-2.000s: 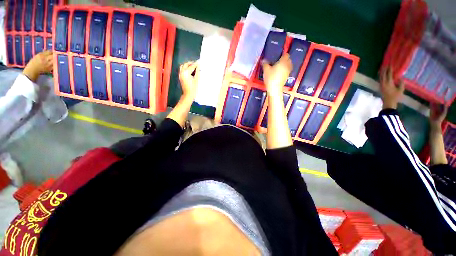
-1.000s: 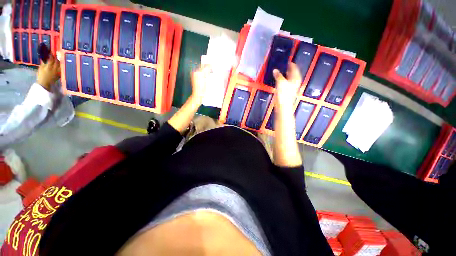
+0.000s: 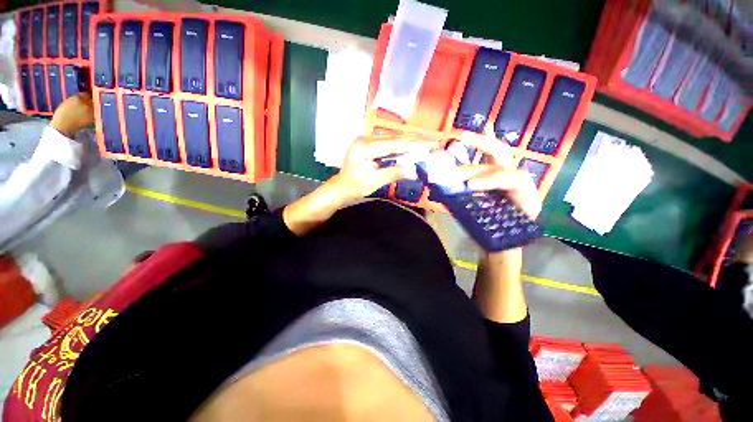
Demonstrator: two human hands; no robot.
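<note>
A dark keypad phone is in my right hand, key side showing, tilted above the lower edge of the orange-red phone tray. My left hand is at the phone's other end, fingers pinched at something pale; what it holds is too blurred to tell. One upper slot of the tray is bare. A frosted sleeve with a phone showing through lies over the upper left slot and past the tray's edge. Dark phones fill the upper slots to the right. My hands hide much of the lower row.
White sheets lie left of the tray, and a loose white pile lies right of it. Another full phone tray stands further left. A stacked tray is at the upper right. Another person's hand is at the far left.
The phone has been lifted from its upper slot and now shows its keys. My left hand has moved right from the white sheets to meet my right hand at the phone.
</note>
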